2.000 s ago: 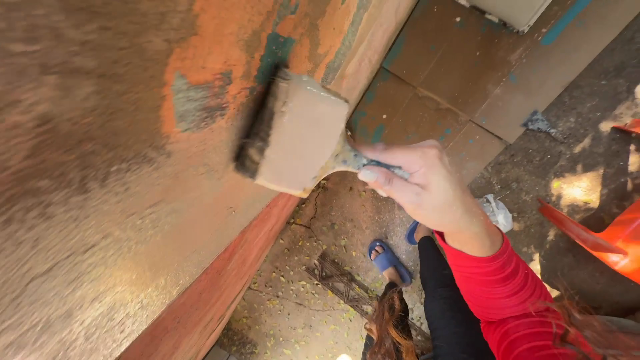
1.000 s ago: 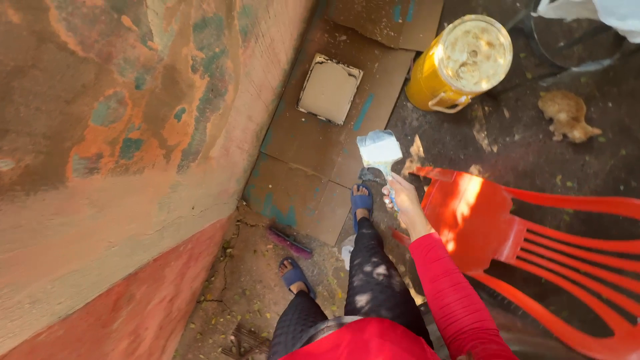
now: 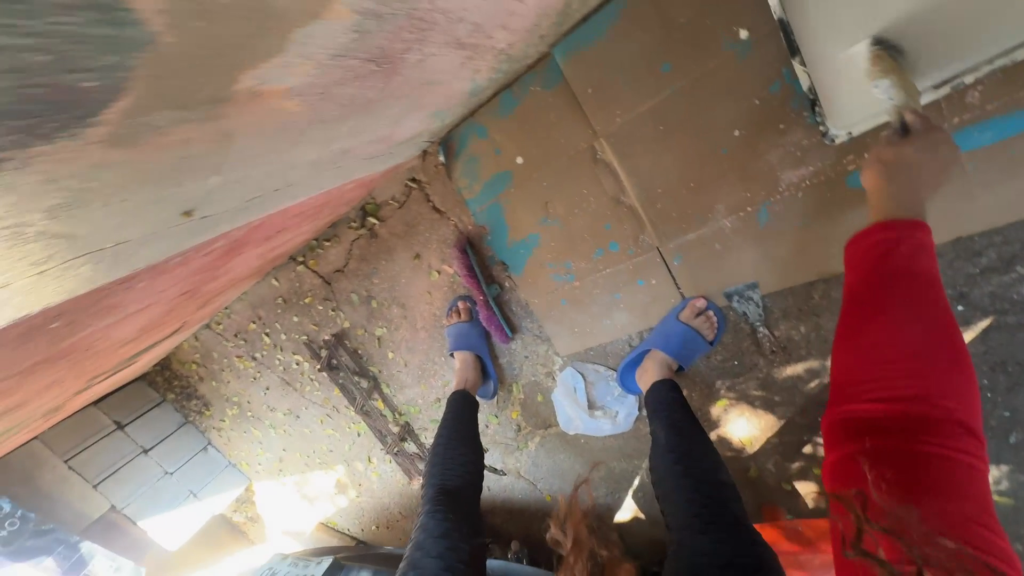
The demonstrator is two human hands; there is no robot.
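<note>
At the upper right, my right hand (image 3: 910, 170) grips a paintbrush (image 3: 894, 78) by its handle. The brush's bristle end is over a square tray of pale paint (image 3: 948, 48), seemingly in contact with it; blur hides the exact contact. The tray lies on brown cardboard (image 3: 720, 152) marked with blue-green paint. On the left rises a wall (image 3: 264, 120) with patchy beige, pink and grey paint and a reddish lower band. My left hand is out of view.
A scraper (image 3: 750, 310) lies near my right sandal (image 3: 676, 344), with a crumpled plastic bag (image 3: 594, 400) beside it. A purple broom head (image 3: 482, 292) rests by my left foot. Dry branches (image 3: 372, 404), stacked paving blocks (image 3: 148, 448) and a red chair part (image 3: 796, 544) are lower down.
At first the brush was against the wall; a second ago it was held away from it over the floor. Now my right hand has brought it to the paint tray. The view has shifted greatly.
</note>
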